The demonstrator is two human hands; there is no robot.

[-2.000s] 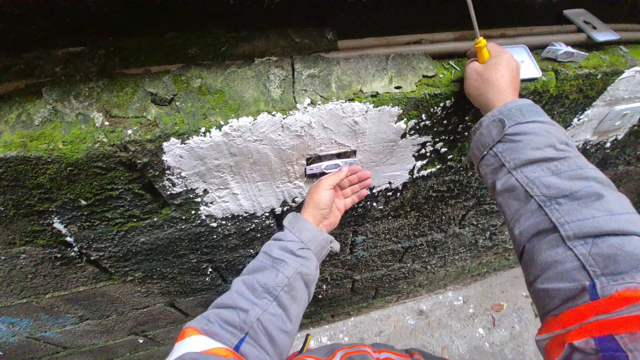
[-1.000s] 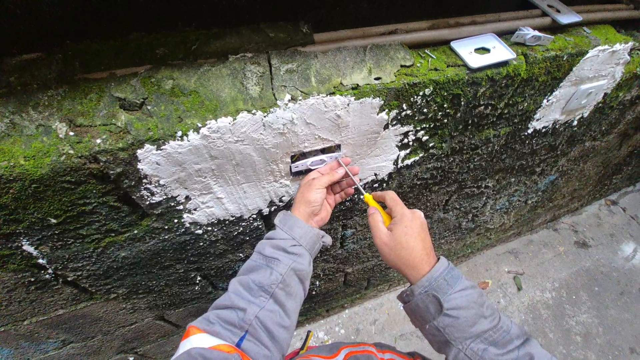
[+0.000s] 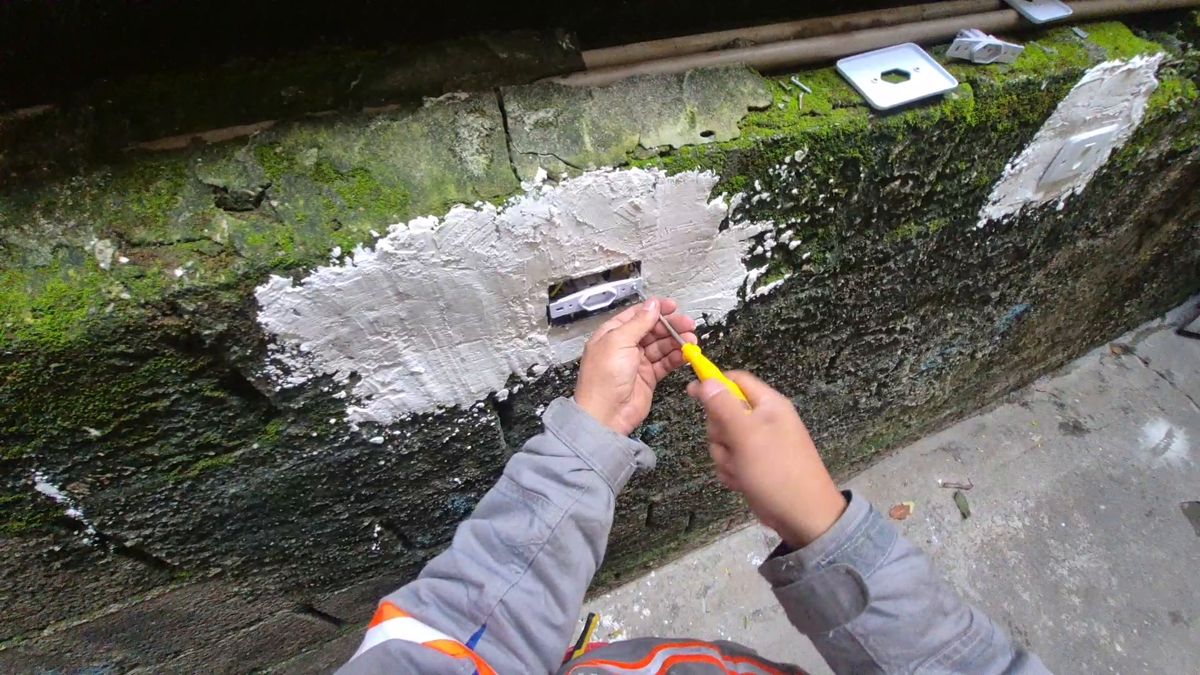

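Note:
A white power socket module (image 3: 597,298) sits in a rectangular wall box opening, within a patch of white plaster (image 3: 441,319) on the mossy wall. My right hand (image 3: 771,450) grips the yellow handle of a screwdriver (image 3: 711,370), whose tip is at the right end of the module. My left hand (image 3: 630,361) is just below that end, with thumb and fingertips around the screwdriver's shaft near its tip. Whether those fingers also hold a screw cannot be made out.
On the wall's mossy top lie a white cover plate (image 3: 897,77), a white socket piece (image 3: 983,47), small screws (image 3: 800,85) and a further plate (image 3: 1039,9). Pipes (image 3: 797,49) run behind them. A second plastered patch with a white plate (image 3: 1080,155) is at right.
My right hand has come down from the wall top with the screwdriver to the right end of the socket module. My left hand stays beside the module.

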